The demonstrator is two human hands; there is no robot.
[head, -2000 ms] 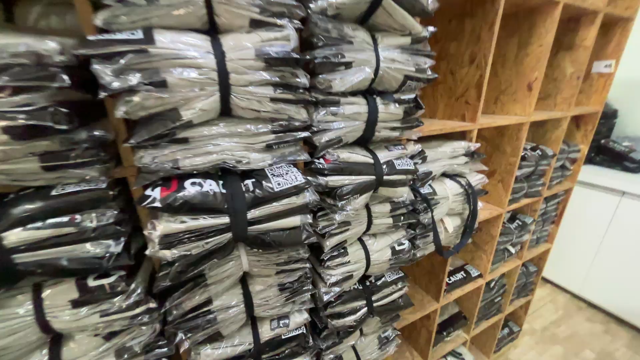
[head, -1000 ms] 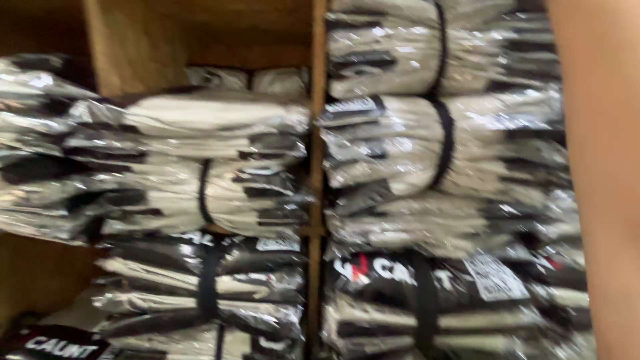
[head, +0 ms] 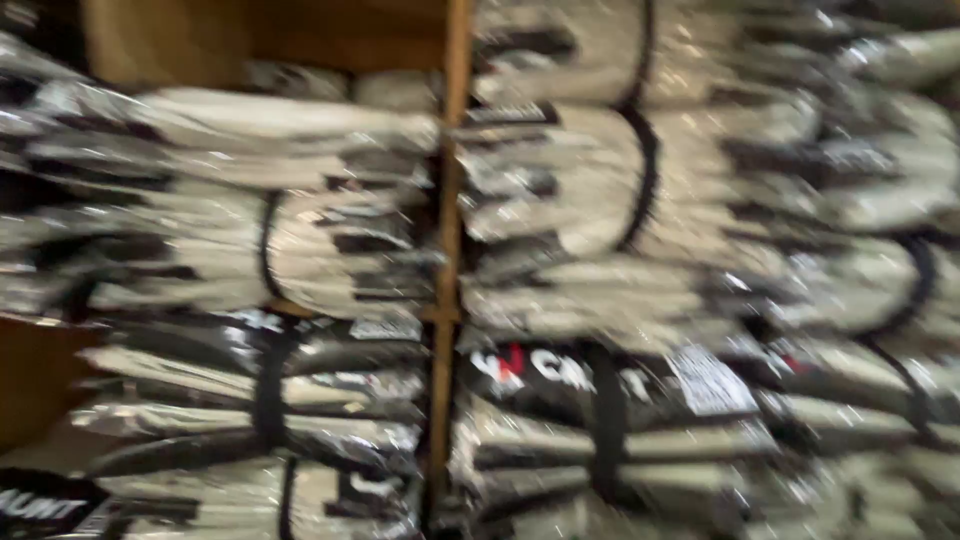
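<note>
Neither my left hand nor my right hand shows in the head view now. Stacks of folded cream and black items in clear plastic bags fill the wooden cubbies, bound with dark straps. One strapped bundle (head: 555,180) lies right of the upright divider, above a black bundle (head: 540,435) with white and red lettering and a printed code. Left of the divider sits another cream bundle (head: 322,247), over a darker strapped bundle (head: 337,397). The picture is blurred, so the kind of item cannot be told.
A wooden upright divider (head: 448,247) runs between the stacks. The back wall of a wooden cubby (head: 345,34) shows above the left stack. At the lower left corner lies a black package (head: 49,502) bearing white lettering. More bagged bundles (head: 862,285) stand at the right.
A bare forearm at the right edge one second ago is out of view now. The view has swung left and closer to the shelves since two seconds ago.
</note>
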